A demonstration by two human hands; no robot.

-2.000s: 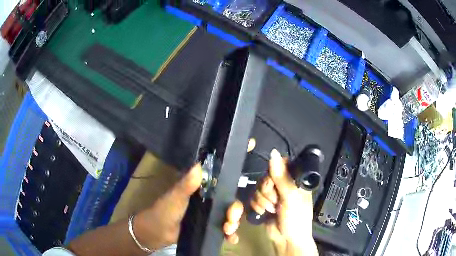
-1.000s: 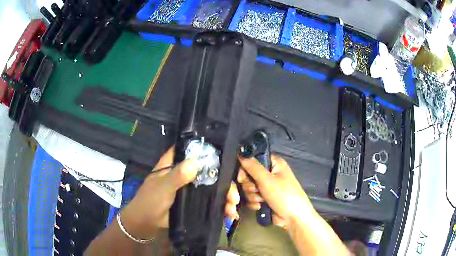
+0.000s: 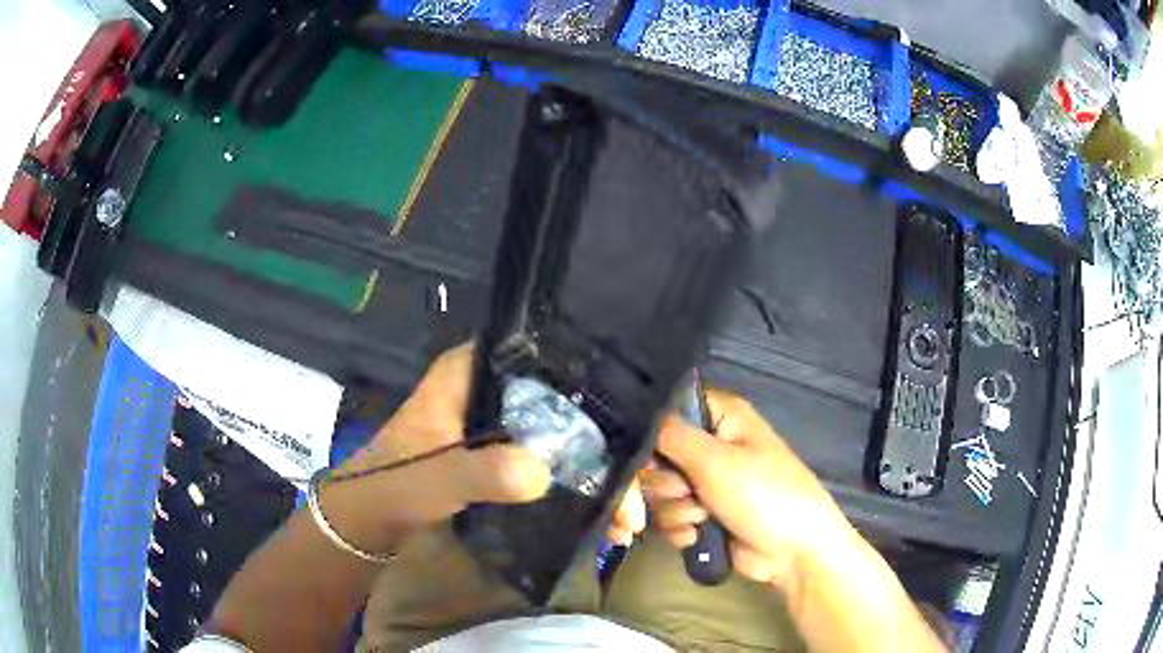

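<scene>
A black lock panel [image 3: 542,274] is held tilted over my lap, blurred, its hollow back partly facing me. A round silver mounting plate [image 3: 551,427] sits on its lower half. My left hand [image 3: 466,472] grips the panel, with the thumb against the plate and fingertips showing at the panel's right side. My right hand [image 3: 740,485] holds a short black lever handle [image 3: 708,556] at the panel's right edge. The handle's hub end is hidden behind the panel. A dark lead wire [image 3: 389,464] trails left over my left wrist.
Another panel [image 3: 918,351] lies on the mat at right, beside pale rings [image 3: 999,300] and small white sticks [image 3: 978,472]. Blue parts bins [image 3: 826,79] line the far edge. Black units [image 3: 204,64] stand on the green board [image 3: 287,166]. A blue crate [image 3: 102,440] is at lower left.
The panel was nearly upright and has turned, its back now angled and its lower end swung right. The lever handle has gone from clear of the panel to its right edge, its hub now hidden.
</scene>
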